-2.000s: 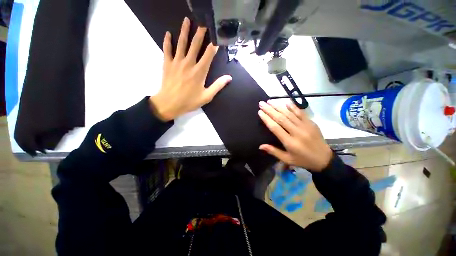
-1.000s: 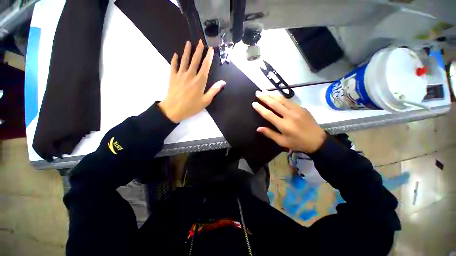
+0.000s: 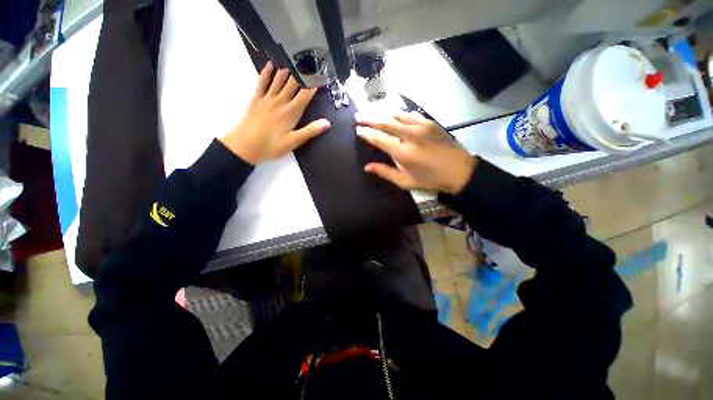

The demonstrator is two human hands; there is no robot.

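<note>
A dark fabric panel [image 3: 344,180] lies flat under the presser foot [image 3: 338,95] and hangs over the table's front edge. My left hand [image 3: 274,117] lies flat on its left part, fingers spread, beside the foot. My right hand [image 3: 418,152] rests on its right edge, fingertips just in front of the foot and slightly right. Neither hand grips the panel; both press from above. The far end of the panel is hidden behind the machine head. The thread snips are mostly hidden behind my right hand.
Another dark piece [image 3: 121,141] lies at the left of the white table [image 3: 199,94]. The sewing machine head [image 3: 422,19] stands above the work. A black phone [image 3: 482,64] lies beside its base. A blue-and-white cup [image 3: 547,123] stands at the right. Blue scraps [image 3: 489,297] litter the floor.
My right hand has moved up and left, closer to the presser foot, and now covers most of the snips. The panel lies more upright in view. The camera view has shifted.
</note>
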